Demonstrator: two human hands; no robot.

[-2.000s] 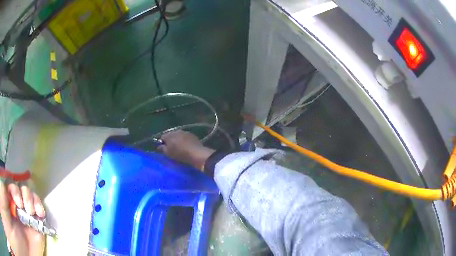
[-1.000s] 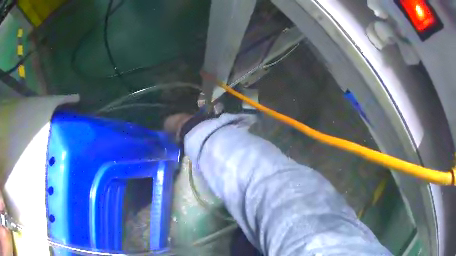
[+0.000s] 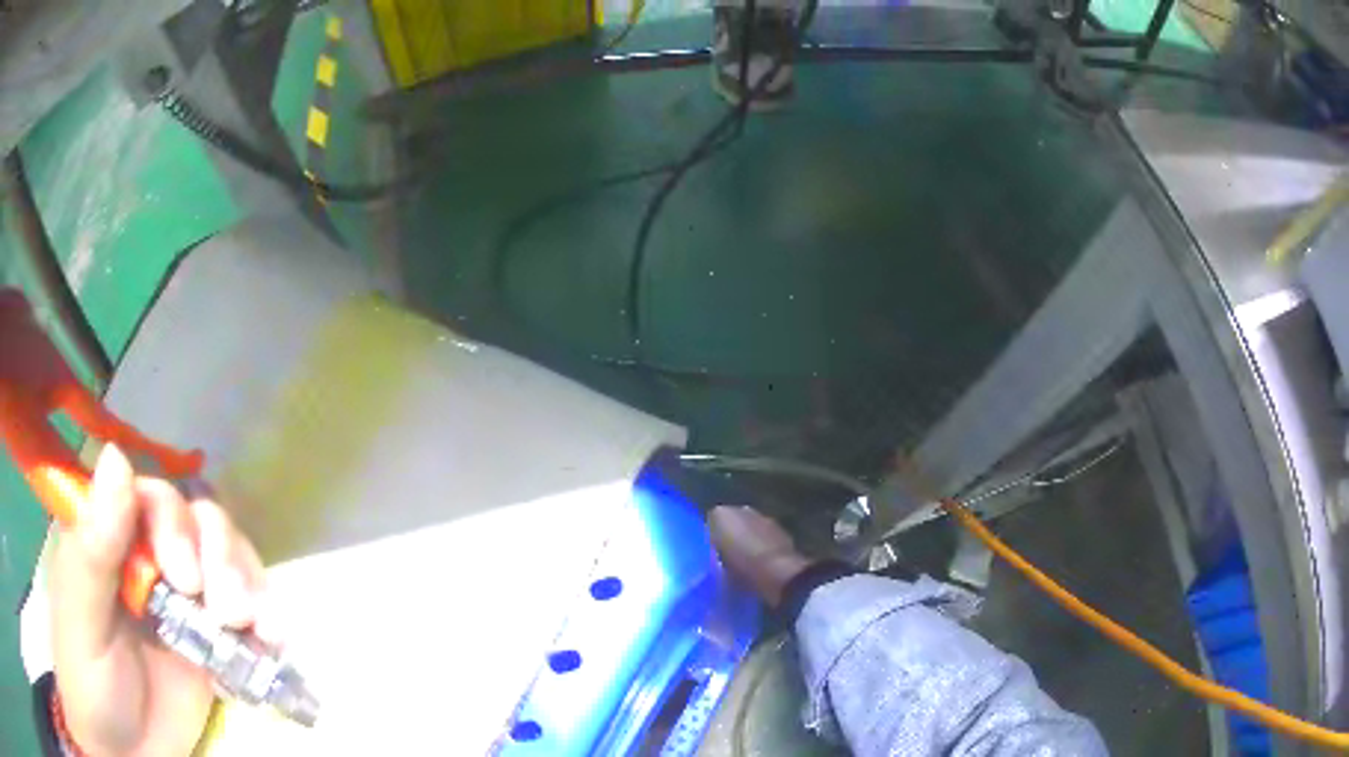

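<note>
My left hand point(image 3: 141, 592), at the left edge, is closed around an orange-handled tool point(image 3: 48, 444) with a silvery metal fitting at its lower end. The tool is over a pale board or sheet point(image 3: 429, 592) lying on a blue plastic stool point(image 3: 673, 577). My right hand point(image 3: 752, 550) is low beside the stool's right edge, its sleeve coming from the bottom right. Its fingertips are hard to see, and I cannot tell if it holds anything. A clear hose point(image 3: 784, 469) runs just above this hand towards the machine leg.
A grey machine frame point(image 3: 1036, 362) stands at the right. An orange-yellow cable point(image 3: 1102, 614) crosses in front of it. Black cables point(image 3: 644, 244) lie on the green floor. A yellow crate or box point(image 3: 481, 33) is at the top, and yellow-black tape point(image 3: 321, 104) at the upper left.
The view has swung, and the red switch is out of it. My left hand and the orange tool have come much further into view. My right hand remains low by the stool's edge.
</note>
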